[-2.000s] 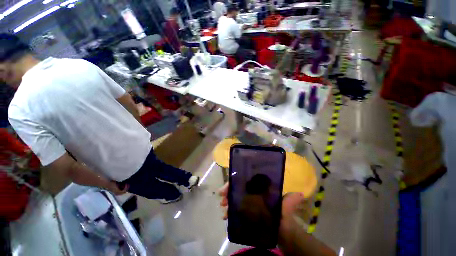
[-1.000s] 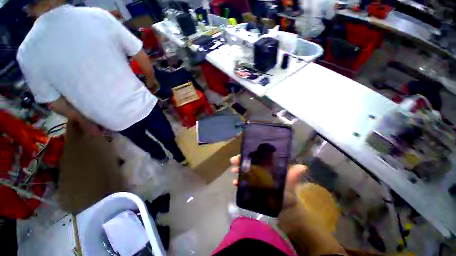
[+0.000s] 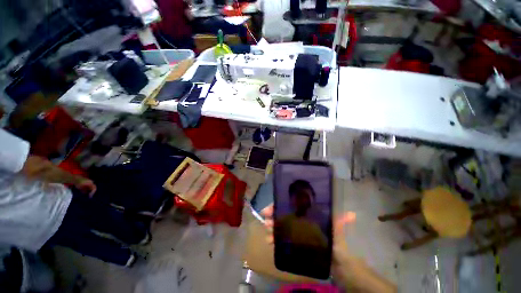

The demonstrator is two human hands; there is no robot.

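Note:
My right hand (image 3: 344, 247) holds a black smartphone (image 3: 303, 220) upright in the lower middle of the view. The thumb is on the phone's right edge and fingertips show at its left edge; the palm is hidden behind it. The screen shows a dim picture of a person. My left hand is not in view.
A white sewing machine (image 3: 260, 67) with a black end stands on a white table ahead, with dark panels (image 3: 174, 90) at its left. A stool (image 3: 445, 213) is at right. A red container (image 3: 231, 197) bears a wooden frame. A person stands at left.
The view has swung left and then come to face the sewing machine table. The standing person has shifted to the left edge. The phone stays in my right hand.

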